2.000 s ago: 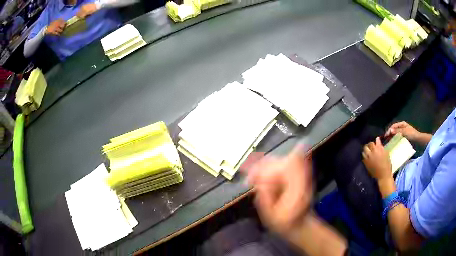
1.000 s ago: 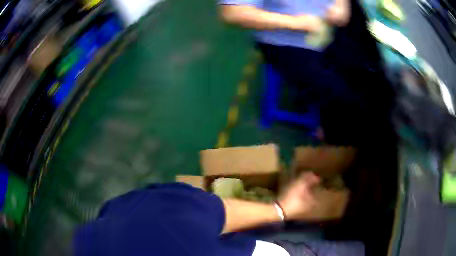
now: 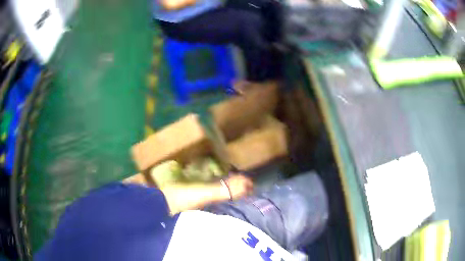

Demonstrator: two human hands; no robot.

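Note:
My left hand (image 3: 238, 186) is blurred, with a thin band at the wrist, low over the dark grey trouser leg beside the carton. Whether it holds anything cannot be told. My right hand is out of the picture. The open brown carton (image 3: 169, 142) stands on the floor beside me, flaps out. Pale yellow-green pieces (image 3: 165, 174) lie inside it, partly behind my forearm. A white sheet stack (image 3: 399, 196) lies on the bench at the right, with a yellow-green folded sheet stack (image 3: 431, 243) below it, cut off by the picture's lower edge.
The bench edge (image 3: 332, 136) runs down right of my leg. A blue stool (image 3: 198, 69) and a seated person's dark-clothed legs are beyond the carton. A lime-green wrapped bar (image 3: 418, 71) lies on the bench by a pale post. Green floor with a yellow-dashed line lies left.
The view has swung from the bench to the floor, then turned back somewhat right. My left hand has moved from the carton's right part to over my leg.

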